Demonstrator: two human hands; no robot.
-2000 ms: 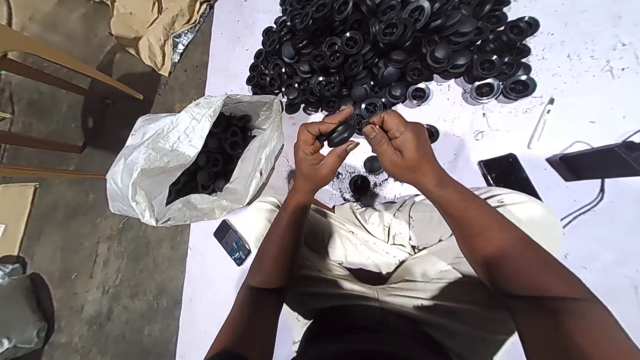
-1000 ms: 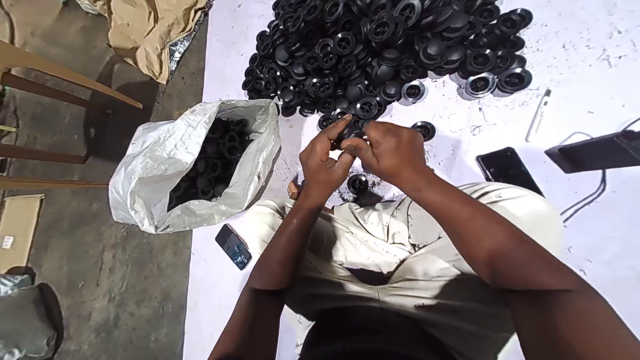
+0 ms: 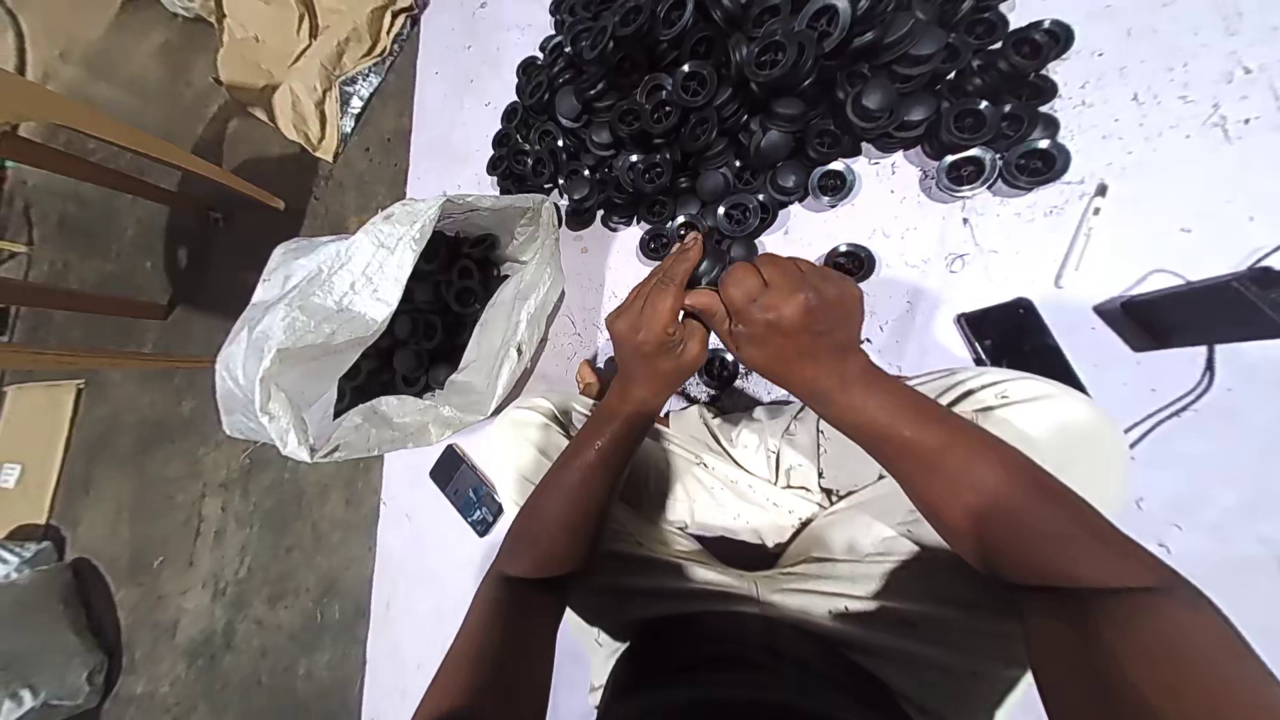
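My left hand and my right hand meet over my lap, just below a large pile of round black plastic parts. Between their fingers is one domed black part, gripped from both sides; its lower side is hidden by the fingers. Another round black part lies right under the hands, with dark crumbs about it. A single ringed part rests on the white sheet beyond my right hand. Left of my hands stands a white woven sack holding more black parts.
A phone lies by my left knee, another dark phone by my right knee. Farther right are a black device with a cable and a thin pen-like tool. Wooden chair legs and brown paper are at the left.
Both hands have shifted slightly and the fingers have changed their hold around the black part. The view itself has moved a little.
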